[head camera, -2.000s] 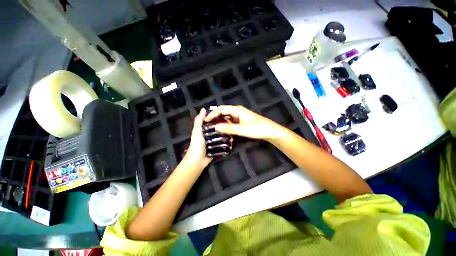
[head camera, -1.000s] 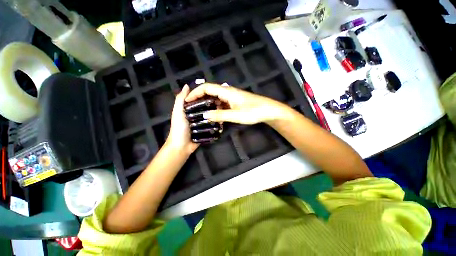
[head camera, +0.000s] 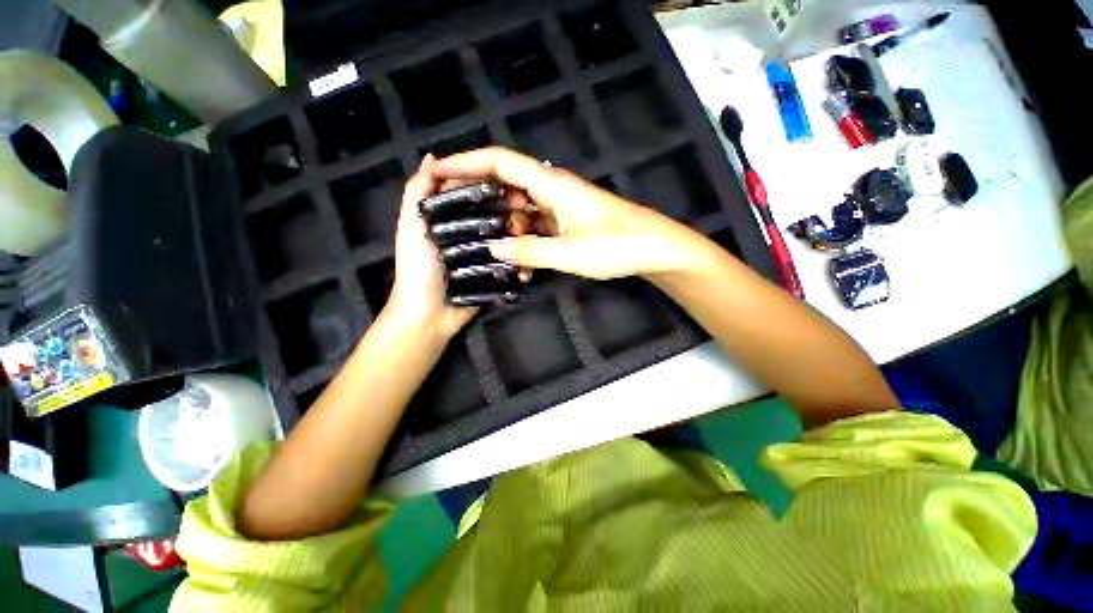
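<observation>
A stack of several small black glossy units, likely watch heads (head camera: 470, 246), is held above the middle of the foam tray (head camera: 545, 413). My left hand (head camera: 417, 258) is closed around the stack from the left and below. My right hand (head camera: 575, 228) is on the stack's right side, its fingers over the top and its thumb against the units' edges. The fingertips partly hide the units. The black tray has square pockets and a white label at its upper left edge. Some pockets hold small dark things that I cannot make out.
Right of the tray lie a red-handled tool (head camera: 773, 234), a blue tube (head camera: 789, 102), a small red item (head camera: 852, 125) and loose dark parts (head camera: 882, 195). On the left are a tape dispenser (head camera: 156, 258) and a white container (head camera: 198, 434). A person's sleeve (head camera: 1055, 395) shows far right.
The view has shifted, so the bench things sit higher and the left ones further left. My hands still hold the stack; the units now look more fanned apart.
</observation>
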